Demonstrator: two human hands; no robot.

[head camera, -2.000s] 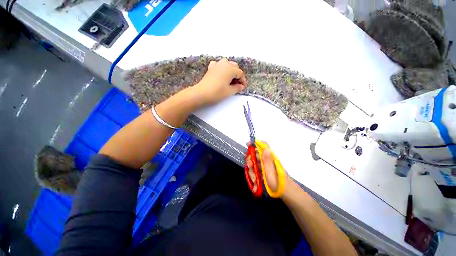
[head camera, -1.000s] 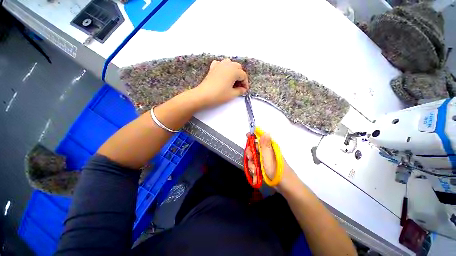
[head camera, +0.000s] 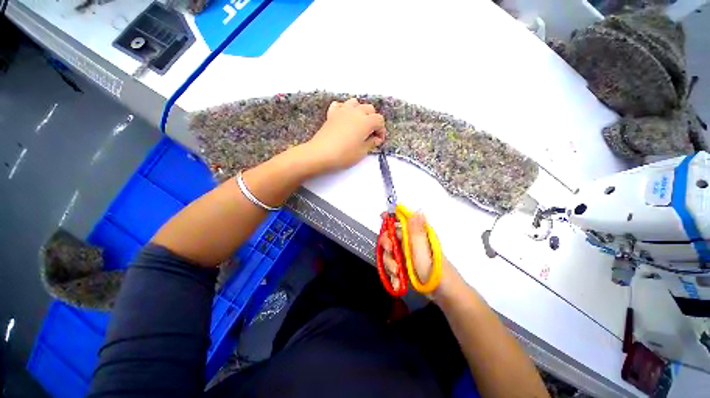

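A curved grey-brown tweed panel lies flat on the white table, with a thin pale line along its near edge. My left hand rests on the panel's middle, fingertips pinched at the near edge; the fingers hide what they pinch. My right hand holds scissors with one red and one yellow handle. The blades point away from me, nearly together, their tips at the panel's near edge beside my left fingertips. The panel's right end lies by the needle area of the white sewing machine.
Stacked tweed pieces lie behind the machine. A blue cord crosses the table at left. Blue crates stand below the front edge, with a tweed piece at the far left. A dark red flat object lies far right.
The scissors have moved up from in front of the panel to its near edge, and their blades have come closer together. My left hand has stayed at nearly the same place on the panel.
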